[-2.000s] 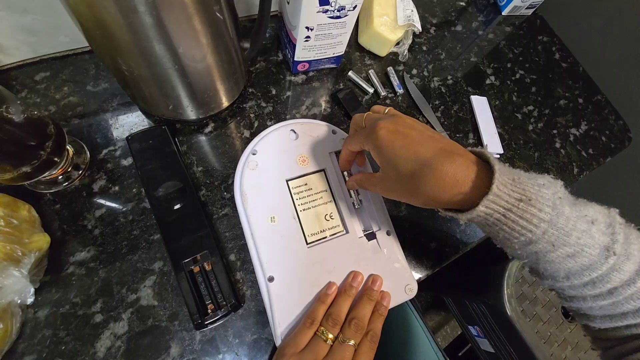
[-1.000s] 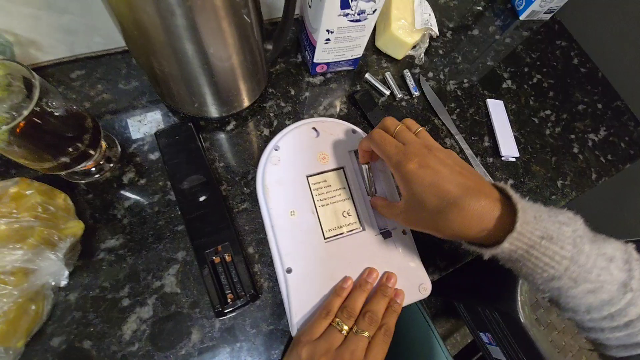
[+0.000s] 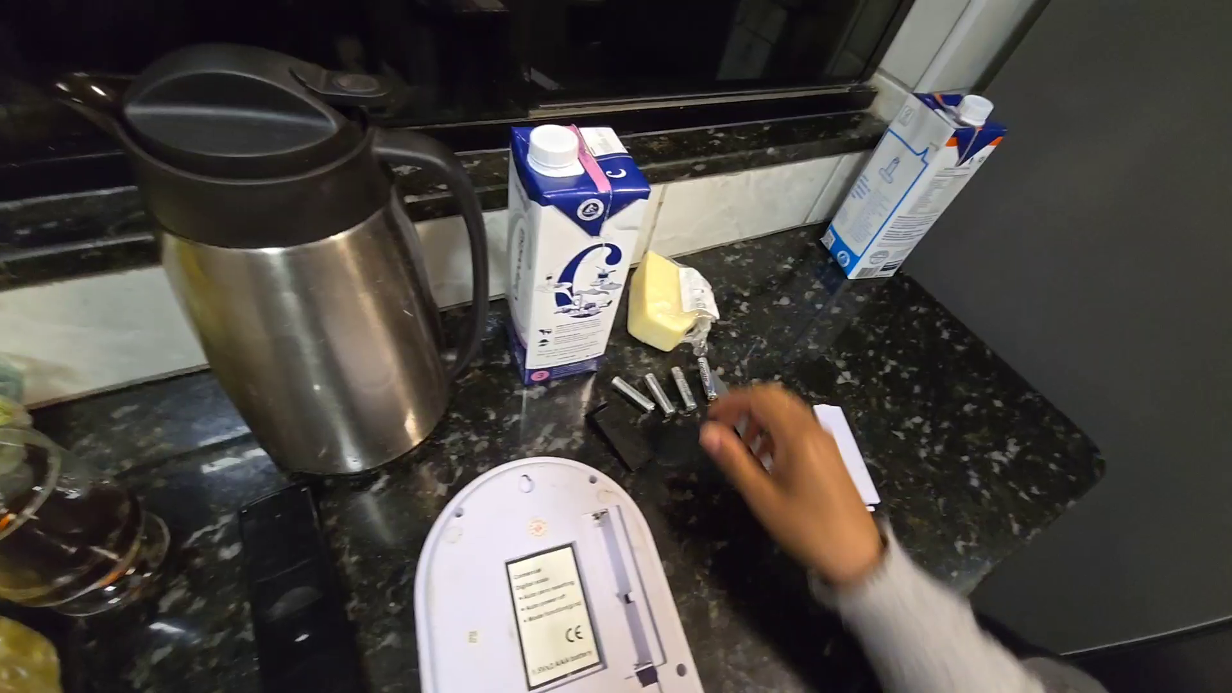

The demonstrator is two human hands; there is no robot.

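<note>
My right hand (image 3: 794,481), blurred, is over the counter with its fingertips close to a small row of silvery AAA-size batteries (image 3: 658,394). Something pale shows between the fingers; whether they hold it is unclear. The white digital scale (image 3: 481,577) lies face down with its battery compartment (image 3: 628,597) uncovered and no battery visible inside. A small black cover (image 3: 621,436) lies between the scale and the batteries, while a white strip-shaped cover (image 3: 847,452) is right of my hand. The black remote control (image 3: 294,587) lies left of the scale. My left hand is out of view.
A steel thermal jug (image 3: 308,337) stands behind the remote. Beside it are a carton (image 3: 568,279) and partly wrapped butter (image 3: 659,303). Another carton (image 3: 881,192) is at the back right, and a glass of dark drink (image 3: 72,549) at the left.
My right hand has moved from the scale's compartment to the battery row, which has grown from three to several. The batteries in the compartment are gone. My left hand has left view; the view has tilted up.
</note>
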